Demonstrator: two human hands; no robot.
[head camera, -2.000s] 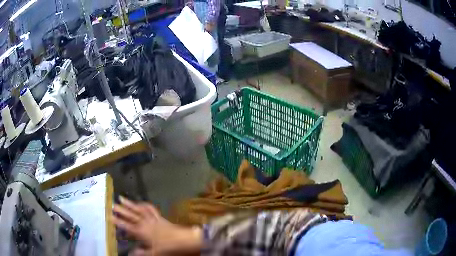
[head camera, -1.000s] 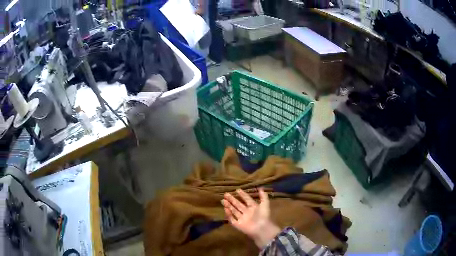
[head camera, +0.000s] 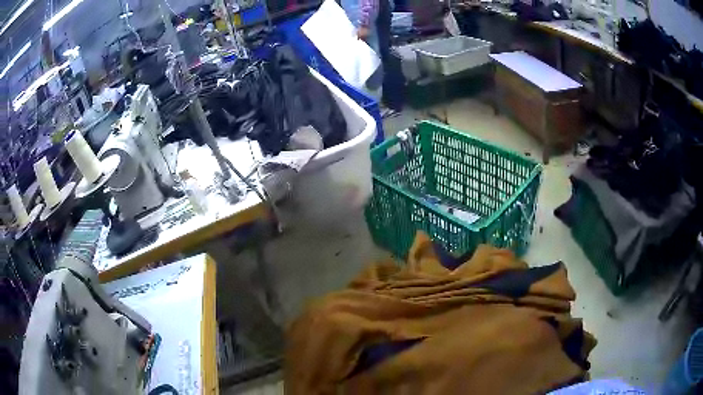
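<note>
A heap of brown garment pieces (head camera: 462, 332) with dark patches lies at the bottom centre, in front of me. A nearly empty green plastic crate (head camera: 455, 181) stands just beyond it. The cream-white sewing machine (head camera: 73, 332) is at the lower left on its white-topped machine table (head camera: 173, 324) with a yellow-brown edge. Dark green scissors handles (head camera: 162, 389) show at the table's bottom edge, cut off by the frame. Neither of my hands is in the picture. A bit of light blue cloth (head camera: 609, 387) shows at the bottom edge.
A white tub (head camera: 339, 181) of black cloth stands behind a second machine table (head camera: 193, 239) with thread cones (head camera: 83, 156) beside it. Another green crate (head camera: 597, 239), heaped with dark cloth, is at right. A person (head camera: 374, 46) stands at the back. A blue bin (head camera: 686, 362) is lower right.
My hand was by the machine table, then palm up over the brown heap; now it is out of view. The view has shifted, so the scene sits further right than one second ago.
</note>
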